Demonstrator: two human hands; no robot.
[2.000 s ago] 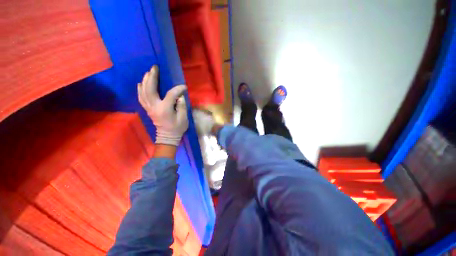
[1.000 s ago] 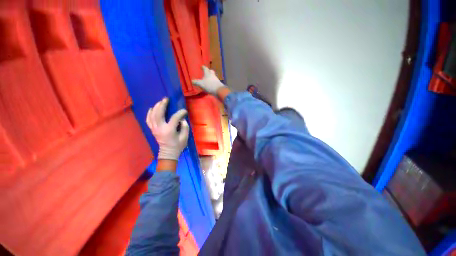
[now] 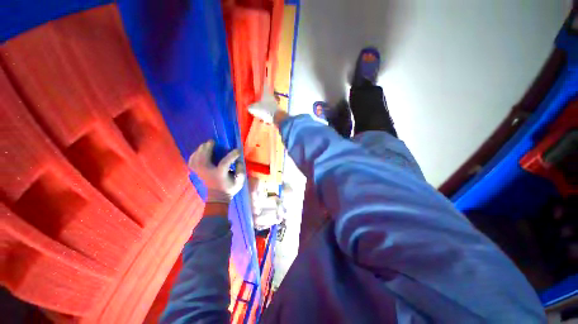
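My left hand (image 3: 217, 169), in a white glove, rests on the blue rack beam (image 3: 190, 82) with its fingers curled over the edge. My right hand (image 3: 265, 105), also gloved, reaches down beside the rack to the red trays (image 3: 250, 47) on the lower level. Its fingers are blurred at the trays' edge, so whether it grips one cannot be told. An orange-red tray surface (image 3: 258, 142) lies just below that hand.
Red trays with pockets (image 3: 82, 158) are stacked on the upper shelf at left. Crumpled whitish film (image 3: 266, 205) lies low by the rack. A yellow-brown strip (image 3: 287, 57) borders the pale floor (image 3: 443, 69). Another blue rack (image 3: 507, 171) with a red-edged item stands at right.
The view has shifted along the rack. My right hand stays at the lower red trays. My left hand stays on the beam. Both shoes show more clearly now.
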